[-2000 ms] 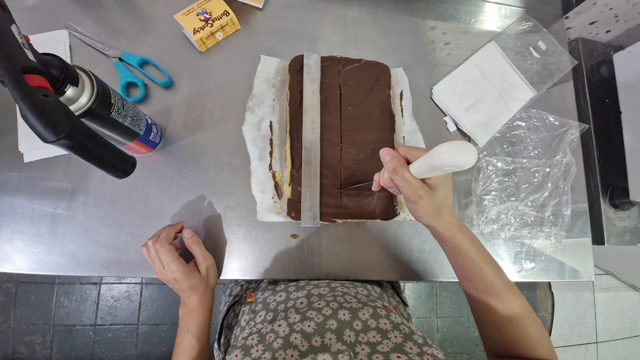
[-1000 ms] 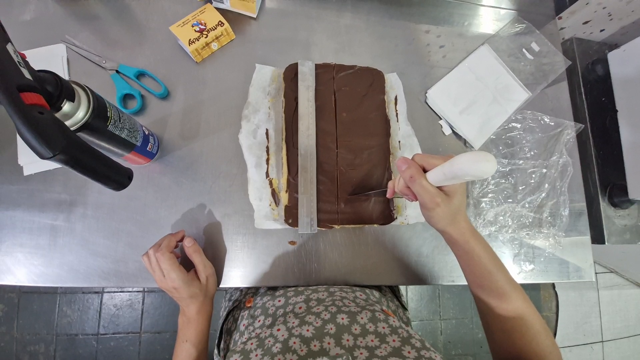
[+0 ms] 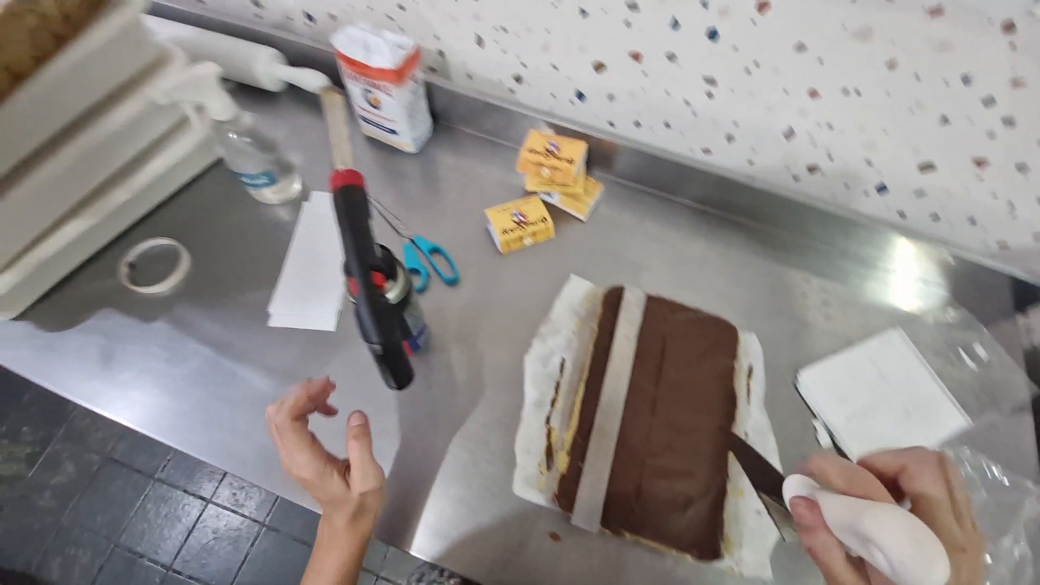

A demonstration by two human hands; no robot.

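My right hand (image 3: 894, 508) grips a knife by its white handle (image 3: 873, 528); the blade (image 3: 757, 470) angles toward the right edge of a chocolate-coated slab (image 3: 686, 406). Whether the blade touches the slab cannot be told. The slab lies on white parchment paper (image 3: 540, 406), with a yellowish layer at its edges. A straight metal strip (image 3: 613, 414) lies lengthwise on its left part, and a cut line runs beside it. My left hand (image 3: 329, 455) is empty, fingers apart and curled, over the steel table's front edge. Near it stands a canister (image 3: 414, 321) with a black torch head (image 3: 370, 284).
Blue-handled scissors (image 3: 431, 260), white papers (image 3: 309, 268), a tape roll (image 3: 154, 266), a spray bottle (image 3: 260, 162), a paper flour-type bag (image 3: 386, 89), a rolling pin (image 3: 219, 53) and yellow boxes (image 3: 520, 223) are behind and left. White sheets (image 3: 881, 394) and clear plastic (image 3: 1003, 496) lie right.
The view has swung left and tilted. The knife blade, earlier over the chocolate's lower right part, is now at its right edge. The left hand stays empty, its fingers now more spread.
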